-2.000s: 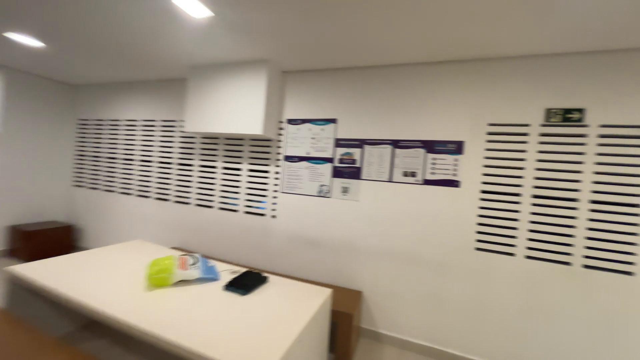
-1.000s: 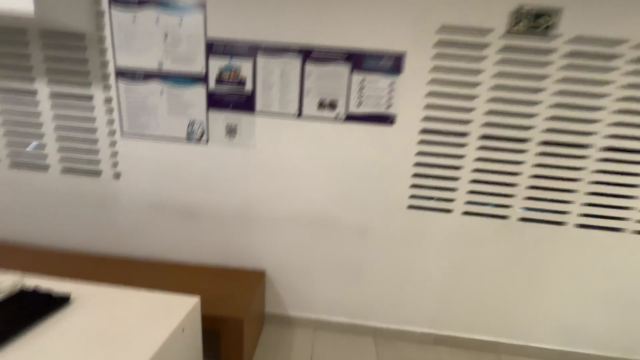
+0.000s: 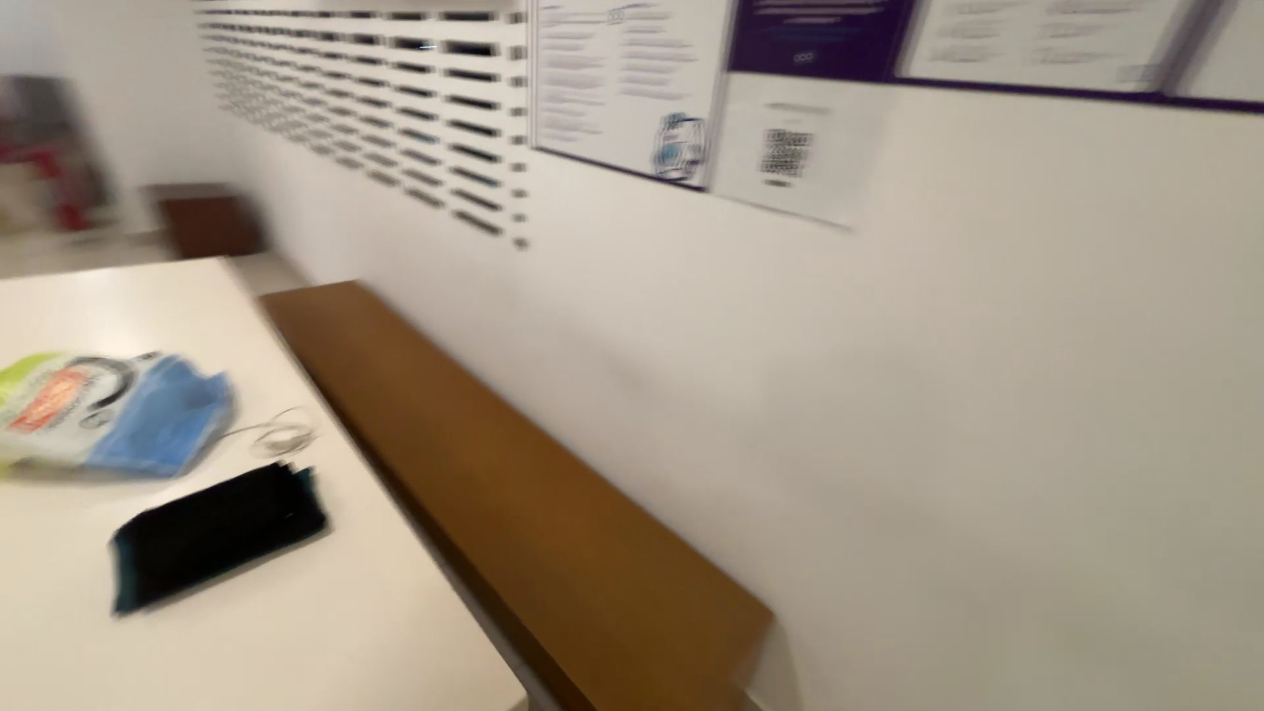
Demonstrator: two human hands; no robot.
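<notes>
Neither my left hand nor my right hand shows in the head view. A white table point(image 3: 395, 622) fills the lower left. On it lies a flat, dark folded thing point(image 3: 217, 533), black with teal edges; blur hides its exact kind. Behind it, at the left edge, rests a crumpled plastic bag point(image 3: 118, 415) in green, white and blue, bearing writing. A thin pale cable point(image 3: 284, 434) lies loosely coiled beside the bag's blue end, near the table's right edge.
A long brown wooden bench point(image 3: 533, 494) runs between the table and the white wall point(image 3: 938, 395). Posters point(image 3: 622, 89) and a sheet with a printed code point(image 3: 787, 153) hang above, beside slotted openings point(image 3: 395, 109). A dark brown box-like piece point(image 3: 207, 219) stands at the far left.
The view has moved closer to the table and bench. The bag and the whole dark folded thing, out of view or cut off one second ago, are in view again.
</notes>
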